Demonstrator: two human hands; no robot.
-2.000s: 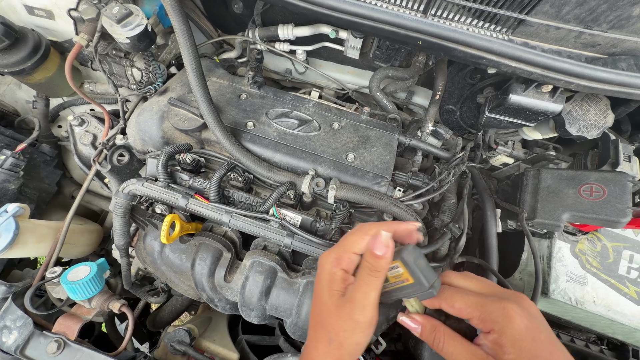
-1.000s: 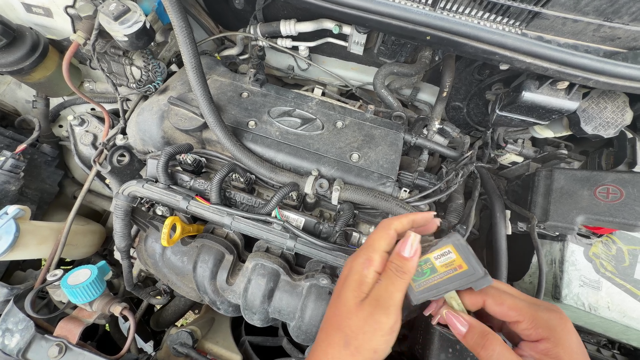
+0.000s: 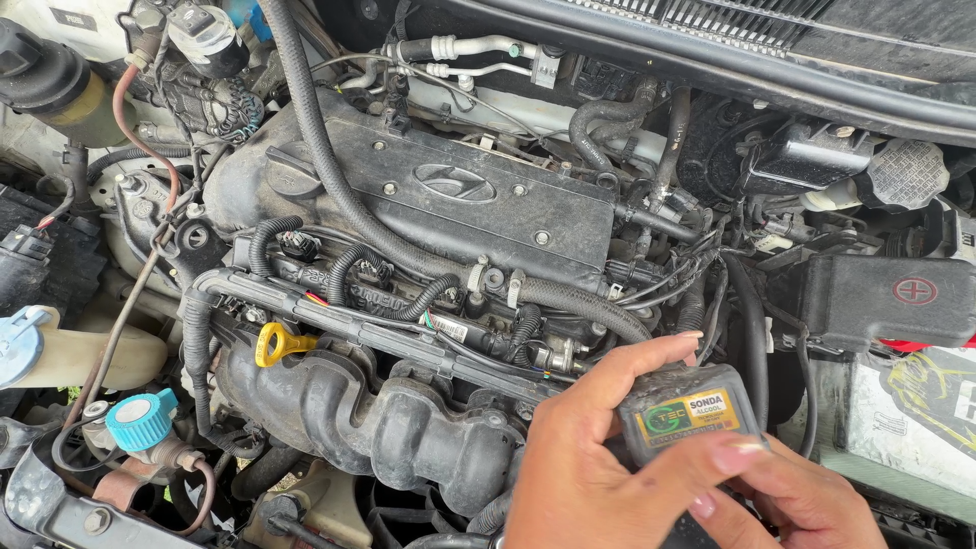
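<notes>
Over the right part of a Hyundai engine, my left hand (image 3: 602, 457) holds a small dark plastic module (image 3: 690, 412) with a yellow and green printed label. Its fingers wrap the module's left side and the thumb lies across the lower edge of the label. My right hand (image 3: 801, 496) is close against the module's lower right side, partly behind the left thumb; what its fingers grip there is hidden. Behind the hands run a thick braided hose (image 3: 587, 299) and the black engine cover (image 3: 450, 183). The black intake manifold (image 3: 366, 419) lies to the left of them.
A yellow dipstick handle (image 3: 280, 345) stands by the manifold. The battery (image 3: 907, 412), under a black terminal cover (image 3: 892, 297), is at the right. A blue-capped valve (image 3: 141, 421) is at lower left. Black hoses (image 3: 751, 351) and thin wires pass close behind the hands.
The module's label has turned more toward the view since the first frame. The left thumb has come down across the label's lower edge, where it was raised before.
</notes>
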